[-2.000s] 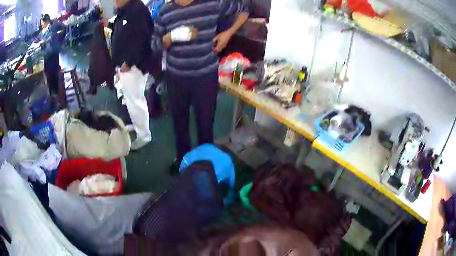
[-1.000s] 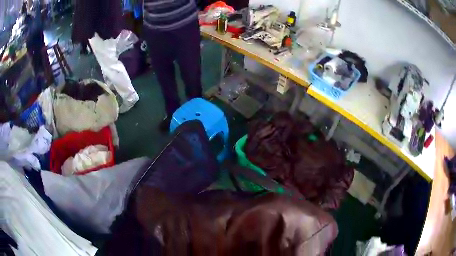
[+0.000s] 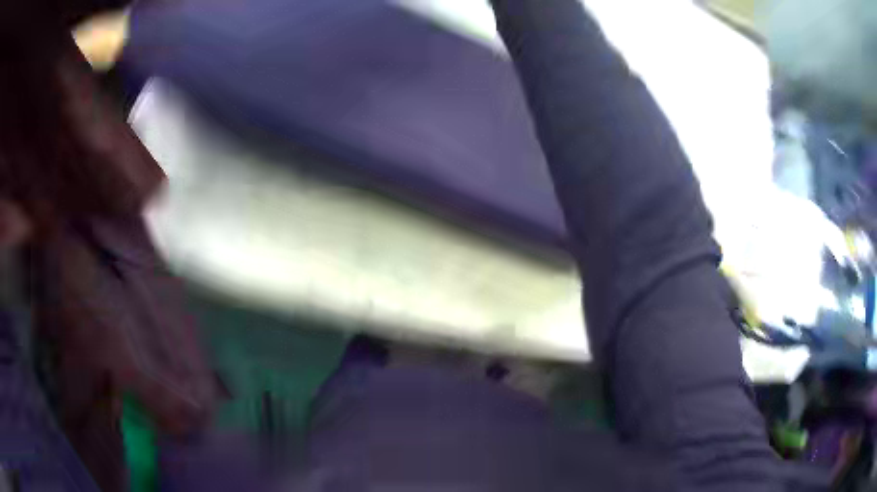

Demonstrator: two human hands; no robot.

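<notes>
The brown leather-look garment [image 3: 106,288] hangs in folds down the left side, blurred. A navy padded board [image 3: 385,106] slants across the top, above a white-covered table [image 3: 385,259]. A grey-purple sleeve, apparently on my right arm, runs from the lower right up over the board and leaves by the top edge. My right hand is beyond the frame. My left hand cannot be made out. A small tan patch at the upper left is too blurred to name.
Green floor [image 3: 250,356] shows under the table's near edge. Bright green plastic [image 3: 137,447] shows at the lower left beside the garment. Blurred white, blue and dark clutter lies at the right. Grey-purple clothing fills the bottom.
The view has swung from the room, person, stool and sewing tables to the padded board. The brown garment, low in front before, now hangs at the left. A sleeved arm has come in.
</notes>
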